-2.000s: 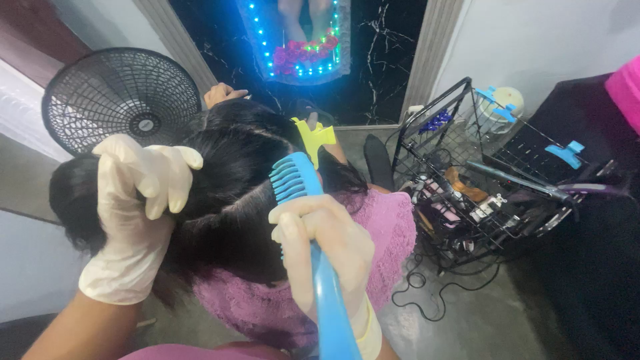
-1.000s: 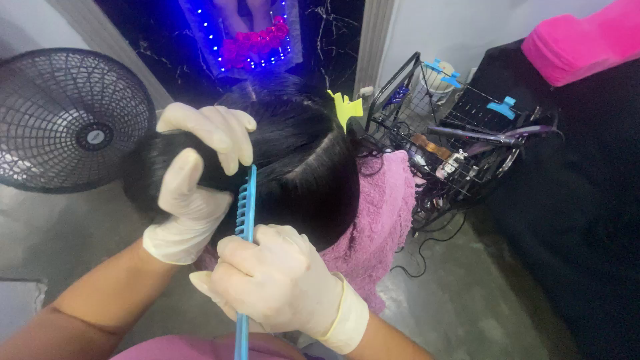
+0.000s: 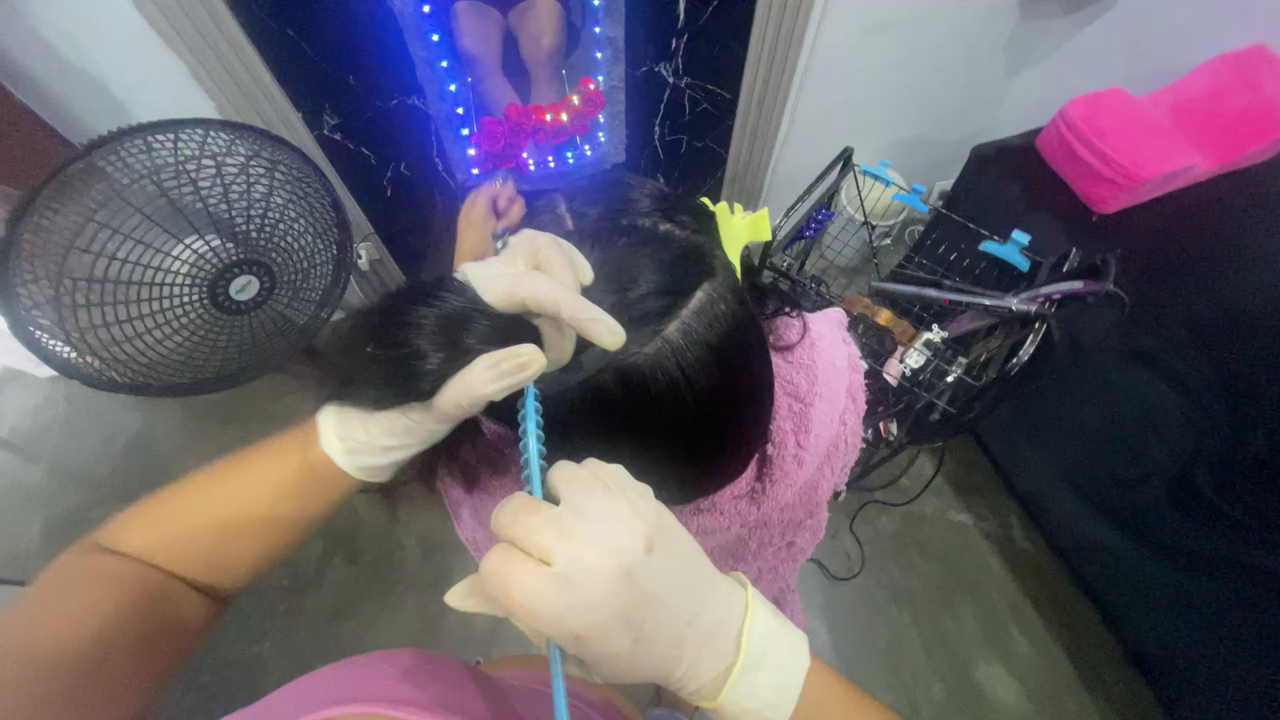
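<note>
A seated person's dark hair [image 3: 660,400] fills the middle of the view, with a pale parting line across it. My left hand [image 3: 480,340], in a cream glove, is closed around a gathered section of the hair. My gloved right hand [image 3: 620,580] grips a blue wide-tooth comb [image 3: 532,440], its toothed end upright beside my left thumb. A yellow-green hair clip [image 3: 740,235] sits on the far right side of the head. Around the person's shoulders lies a pink towel [image 3: 800,440]. The person's raised hand [image 3: 487,215] shows beyond my left hand.
A black fan [image 3: 180,260] stands at left. On the right, a black wire cart [image 3: 840,190] holds blue clips [image 3: 1005,250], a hair straightener [image 3: 960,297] and small items; a cable [image 3: 860,530] lies on the floor. A pink cushion [image 3: 1170,130] rests on black cloth [image 3: 1130,430]. A lit mirror [image 3: 530,90] is ahead.
Two seconds ago the comb's teeth lay on the hair near the parting; now the comb is upright by my left thumb. My right hand has moved toward my left hand. The view has shifted.
</note>
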